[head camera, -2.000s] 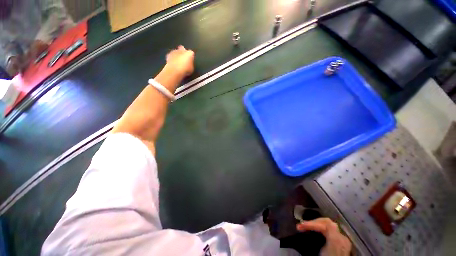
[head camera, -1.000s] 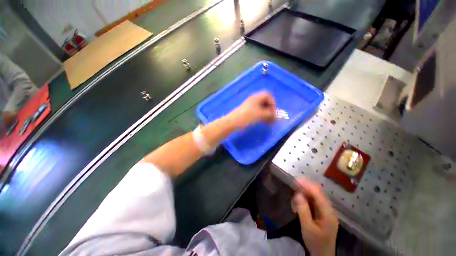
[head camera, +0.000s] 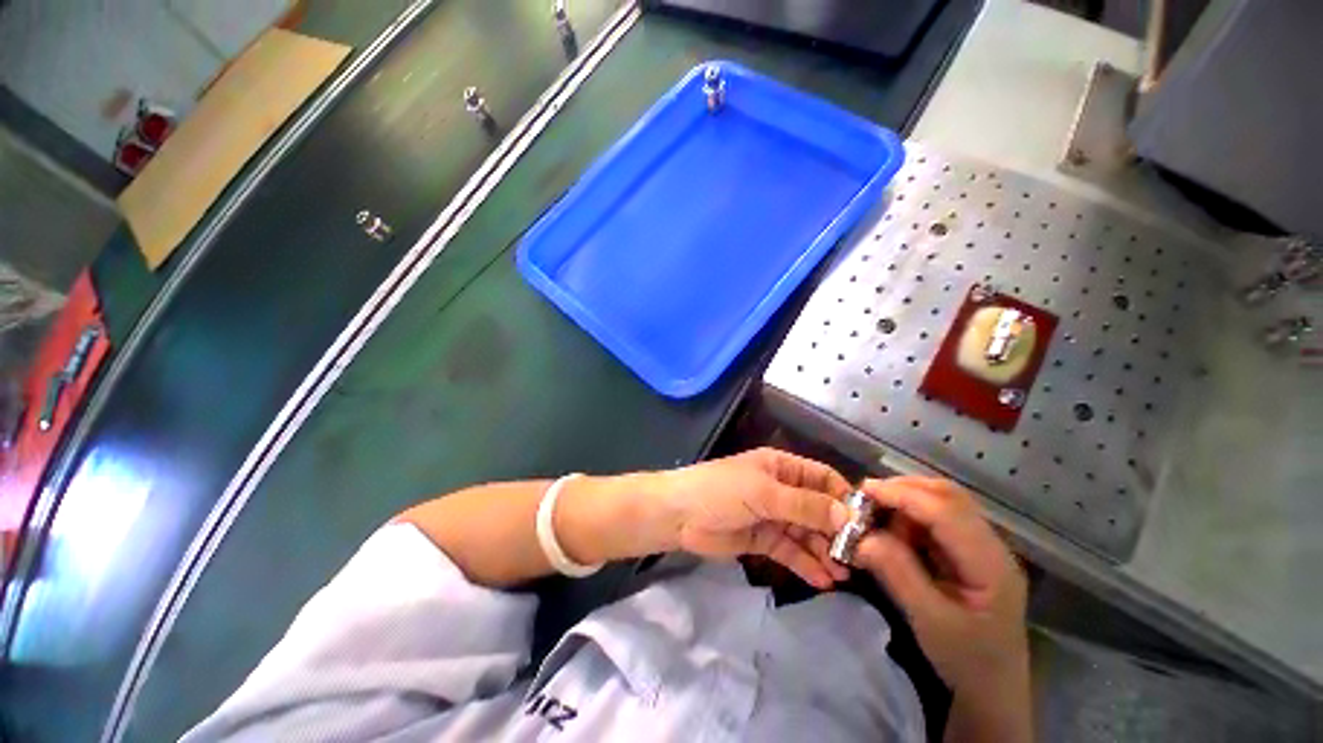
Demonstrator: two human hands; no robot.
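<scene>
My left hand [head camera: 762, 508] and my right hand [head camera: 950, 573] meet low in front of me at the near edge of the metal plate. The fingers of both hands hold a shiny silver stepped metal part [head camera: 852, 528] between them. Another silver part [head camera: 1001, 337] lies on the pale round centre of the dark red square fixture [head camera: 958, 380]. The blue tray [head camera: 653, 218] has a small silver part [head camera: 712, 90] at its far corner.
The perforated metal plate [head camera: 856, 283] carries the fixture. Silver parts stand on the dark green conveyor [head camera: 290, 290]. A black tray [head camera: 856, 18] lies beyond the blue tray. A grey machine housing [head camera: 1233, 109] is at upper right, with several metal parts [head camera: 1291, 276] at the right edge.
My left hand has moved from the conveyor, over the blue tray, to my right hand. Both hands now hold one part. The view has shifted.
</scene>
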